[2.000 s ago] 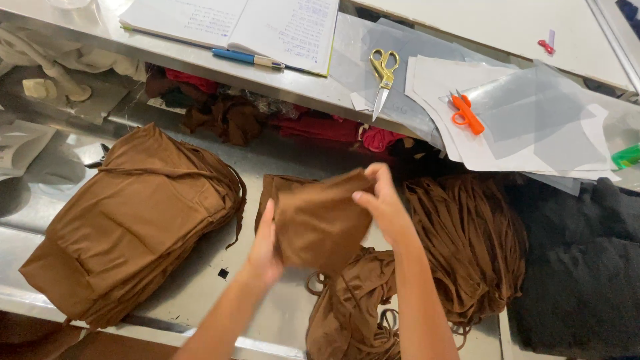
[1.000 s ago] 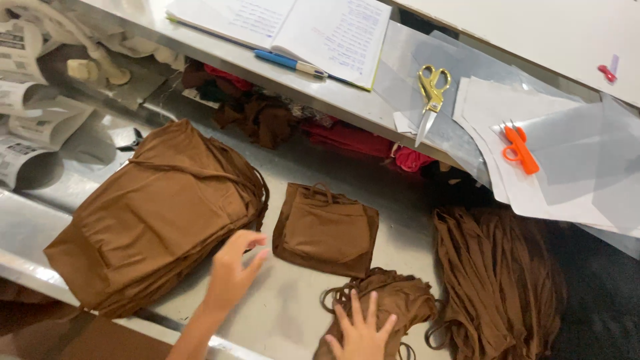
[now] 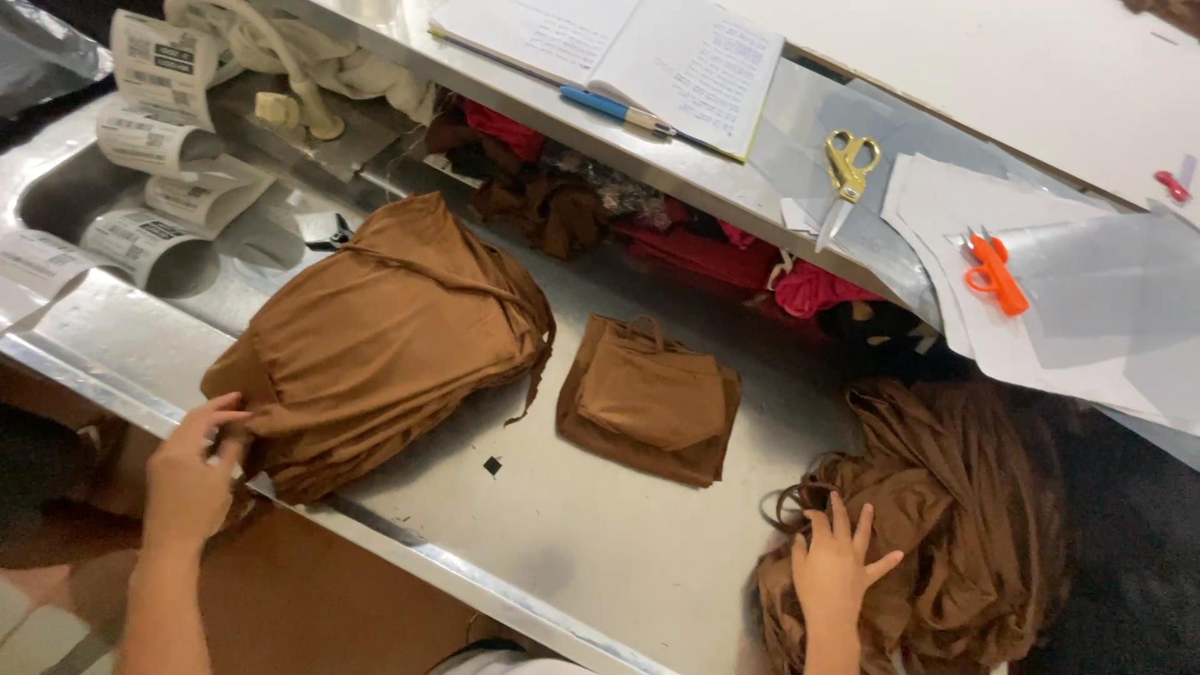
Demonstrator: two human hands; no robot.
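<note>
My left hand is at the lower left corner of a large stack of brown garments, its fingertips at the fabric edge; whether it pinches the cloth I cannot tell. My right hand lies with spread fingers on a loose heap of brown fabric, which has thin straps at its left side. Between them a small folded brown garment rests flat on the metal table, a strap loop at its top edge.
A raised metal shelf holds an open notebook, a blue pen, gold-handled scissors, orange thread snips and paper sheets. Pink and brown cloth lies beneath it. Printed labels curl at the left; black fabric lies at the right.
The folded piece, in both hands two seconds ago, lies on the table. My left hand has moved to the large stack's lower corner. The loose brown fabric has shifted right against the strap pile.
</note>
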